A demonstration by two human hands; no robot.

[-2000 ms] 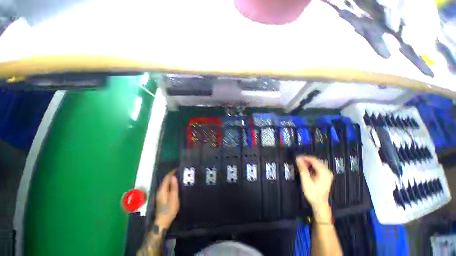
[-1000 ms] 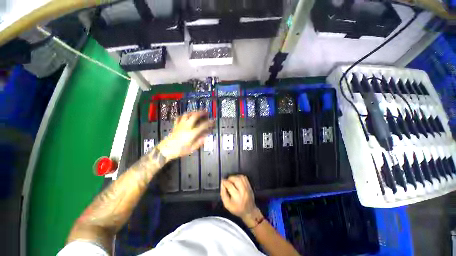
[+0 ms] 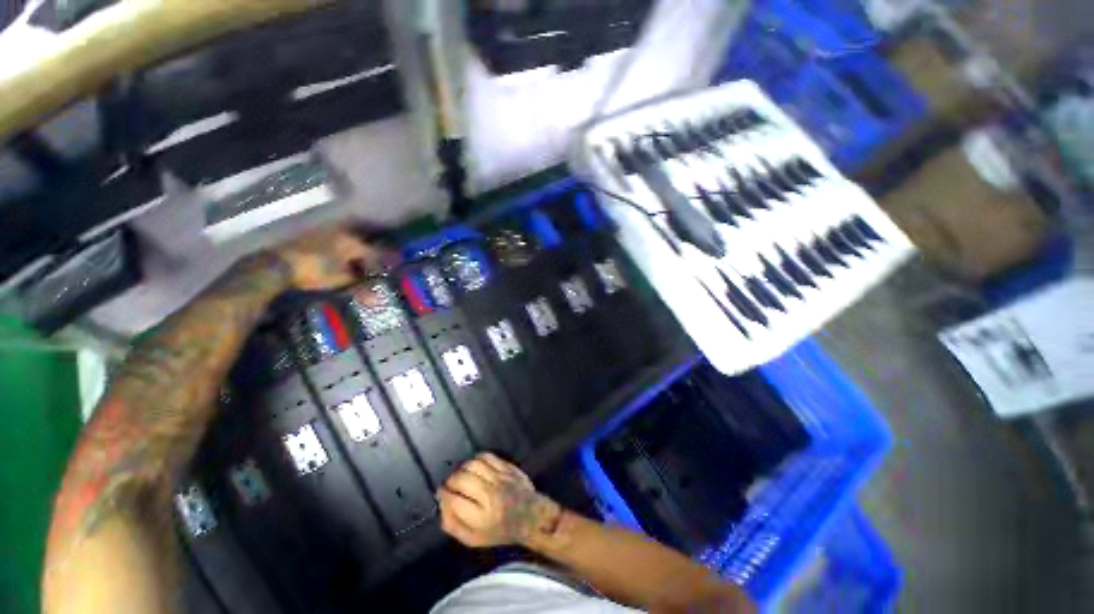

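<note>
Black housings (image 3: 480, 420) lie side by side, each with a small silver metal plate (image 3: 413, 390) on it. My left hand (image 3: 330, 258) reaches over the far side of the housings, behind the parts bins (image 3: 382, 306); its fingertips are blurred and I cannot tell what they touch. My right hand (image 3: 484, 499) rests at the near edge of the housings with its fingers curled; what is inside is hidden. The electric screwdriver (image 3: 681, 214) lies on the white tray (image 3: 744, 348).
The tray holds rows of black blade-shaped parts (image 3: 792, 266). A blue crate (image 3: 828, 414) with black pieces stands below the bench at right. A hanging screw box (image 3: 266, 202) is on the back panel. The green belt (image 3: 26, 420) is at far left.
The view has turned right. My left hand has moved from above the housings to behind the bins. My right hand stays near the front edge.
</note>
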